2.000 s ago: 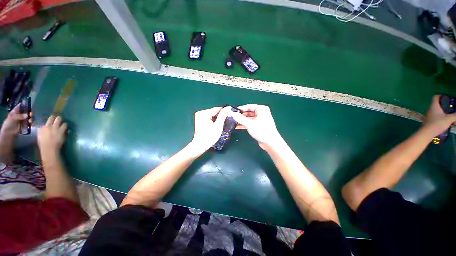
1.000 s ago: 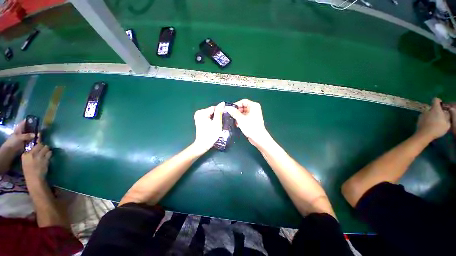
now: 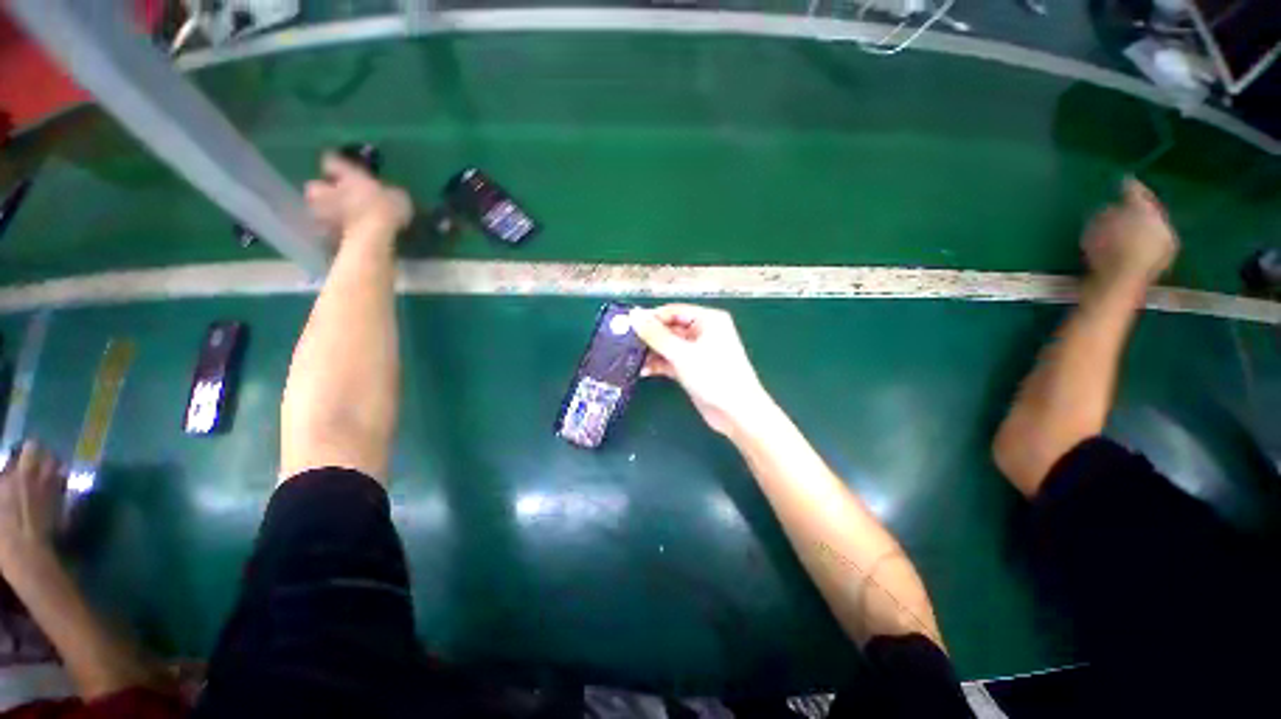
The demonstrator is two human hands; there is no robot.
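A black bar phone [image 3: 601, 377] with a pale printed patch on its lower half is held at its upper right edge by my right hand [image 3: 695, 351], tilted over the green bench. My left hand [image 3: 357, 200] reaches over the pale metal strip onto the green belt. It is blurred, and a dark phone [image 3: 361, 155] shows at its fingertips; whether it is gripped I cannot tell. Another black phone [image 3: 492, 207] lies on the belt to the right of my left hand, with a blurred dark round part [image 3: 445, 222] beside it.
A black phone [image 3: 215, 378] lies on the bench at left, near a yellow tape strip [image 3: 104, 400]. A grey post [image 3: 197, 141] slants down to the pale strip [image 3: 731, 281]. A neighbour's hand [image 3: 1131, 239] is over the belt at right; another neighbour's hand [image 3: 31, 509] is at far left.
My left hand has left the held phone and moved up and left onto the belt. My right hand still holds the phone. The right neighbour's hand has moved up and left over the belt.
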